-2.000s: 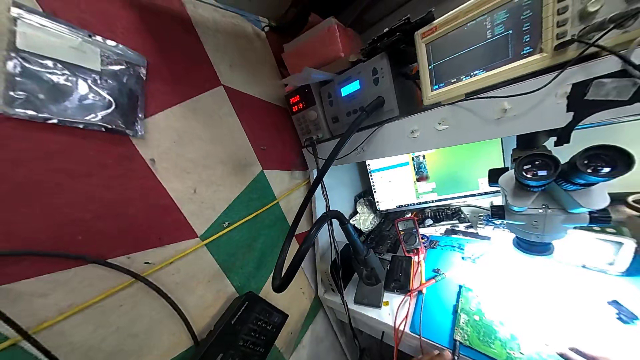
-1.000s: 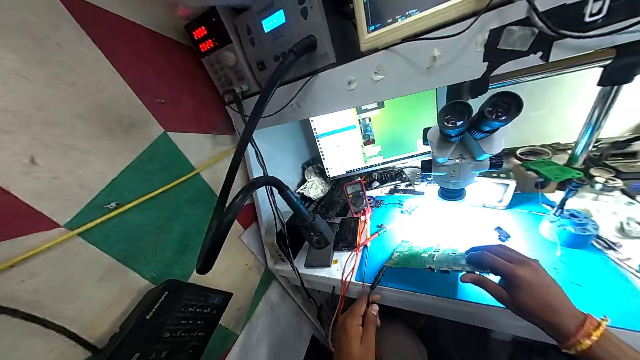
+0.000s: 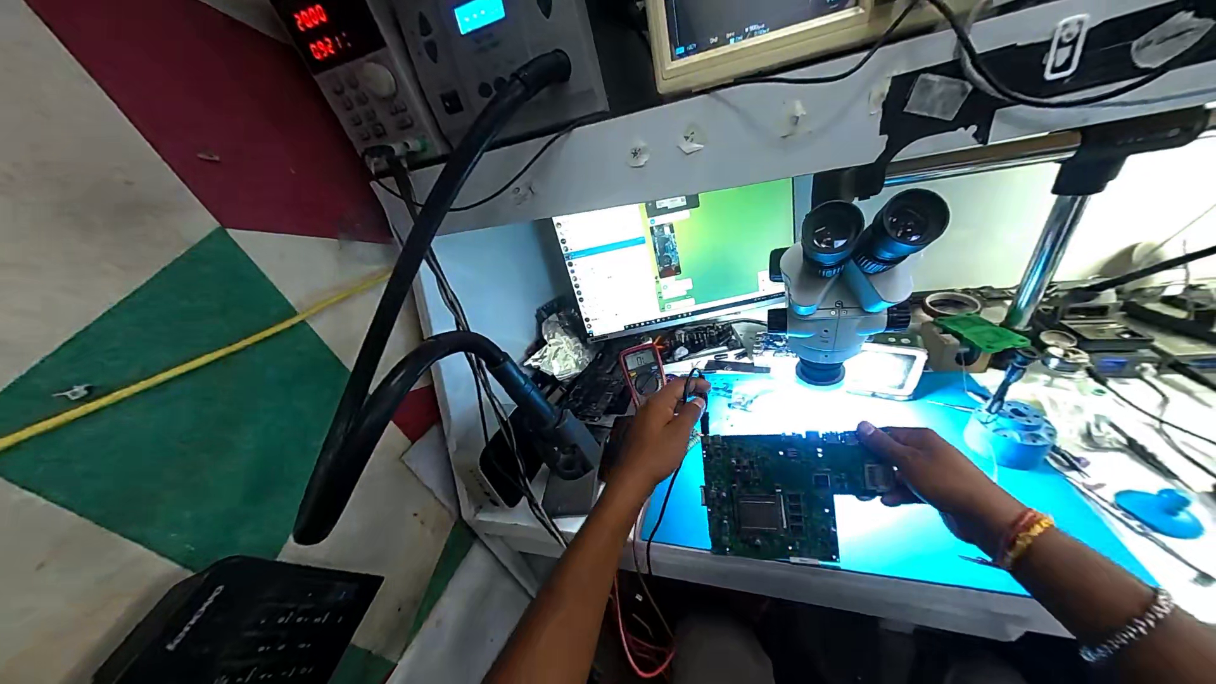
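Note:
My right hand (image 3: 926,467) grips the right end of a green circuit board (image 3: 774,494), thumb on top, over the blue work mat (image 3: 950,551). My left hand (image 3: 665,427) is at the board's upper left corner, its fingers closed on a thin black cable (image 3: 696,380) with a dark plug or probe end close to the board's edge; whether it touches the board cannot be told. A stereo microscope (image 3: 831,304) stands just behind the board. Behind my left hand lies a red multimeter (image 3: 643,369).
A black hose (image 3: 408,275) loops down from the station (image 3: 513,104) on the shelf to a handle (image 3: 560,437) at the desk's left. A monitor (image 3: 684,256) stands behind. Right are a blue round holder (image 3: 1016,437) and a metal post (image 3: 1045,256). Red leads (image 3: 646,655) hang below.
My left hand has moved from the desk's front edge up to the board's upper left corner. The board now shows more of its face. The view has shifted right since the earliest frame.

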